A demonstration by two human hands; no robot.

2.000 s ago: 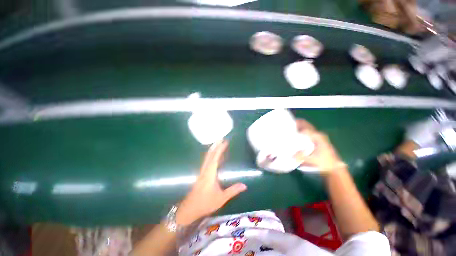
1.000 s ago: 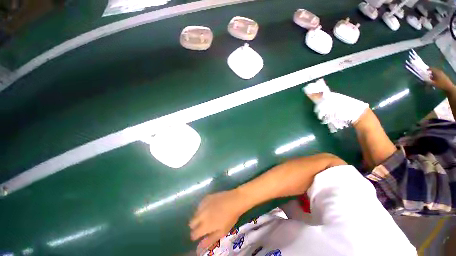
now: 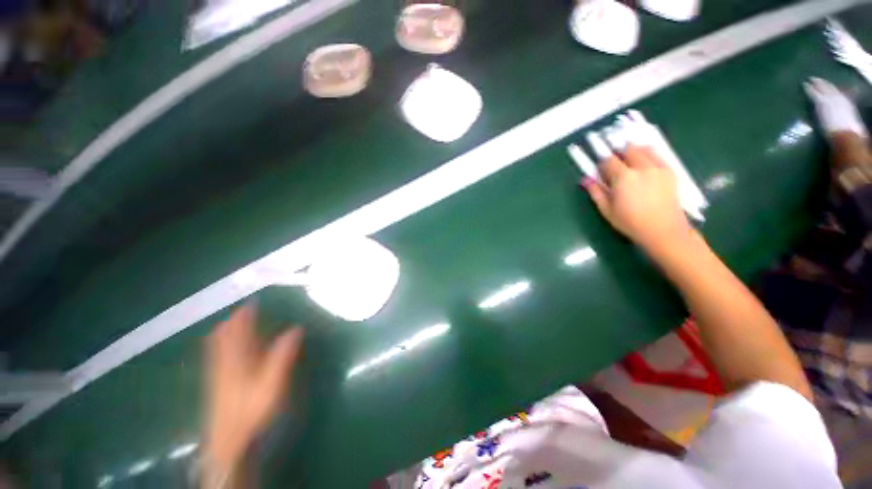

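Note:
A glossy white device housing (image 3: 354,278) lies on the green worktop against the conveyor side rail, with a small white part at its left. My left hand (image 3: 244,382) is blurred, left of and nearer than the housing; its thumb and fingers are apart and it is empty. My right hand (image 3: 643,191) is at the right, its fingers curled over a bunch of white antennas (image 3: 684,188) lying on the worktop. The hand covers part of the bunch; several stick ends show beyond the fingertips.
The pale side rail (image 3: 478,172) runs diagonally across. Beyond it, pinkish-beige units (image 3: 337,71) and white housings (image 3: 442,103) lie on the green belt. A neighbouring worker's white-gloved hand (image 3: 836,107) is at the far right. A red stool (image 3: 674,363) stands below the worktop edge.
My right hand has moved from the front edge out to the antennas. My left hand has come into view. The neighbour's gloved hand has withdrawn to the right. Housings on the belt appear further left.

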